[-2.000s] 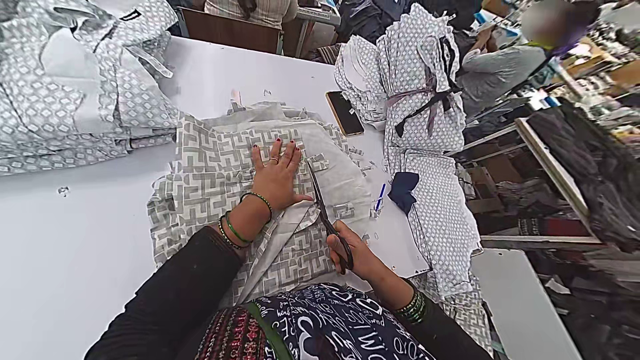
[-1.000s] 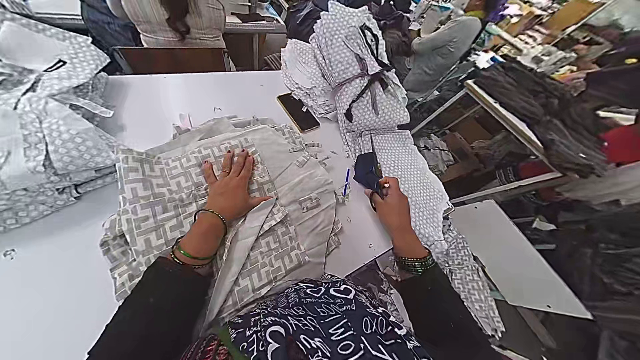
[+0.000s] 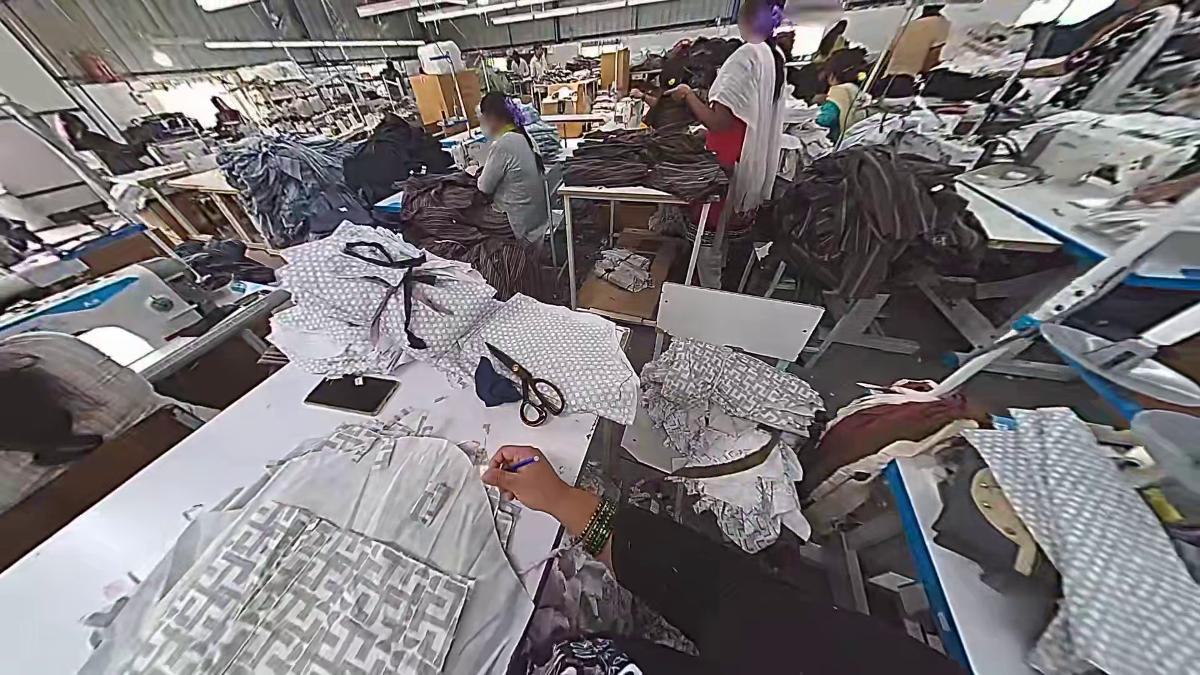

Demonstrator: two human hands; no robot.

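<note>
My right hand (image 3: 530, 480), with green bangles at the wrist, holds a blue pen (image 3: 521, 463) at the table's right side, beside the curved edge of pale fabric. Grey-and-white patterned fabric pieces (image 3: 319, 591) lie on the white table at the lower left. Black-handled scissors (image 3: 534, 386) rest on a stack of white dotted fabric (image 3: 562, 352), touching a dark blue cloth scrap (image 3: 495, 382). My left hand is out of view.
A phone (image 3: 352, 395) lies by a tied bundle of dotted fabric (image 3: 375, 295). Right of the table (image 3: 84, 553) are a patterned fabric bundle (image 3: 731, 384) and another table (image 3: 923, 525) with cloth. Co-workers sit and stand beyond, among garment piles.
The scissors have left my right hand and lie on the dotted fabric; that hand now has the pen. My left hand has gone out of view. The view has swung up and right.
</note>
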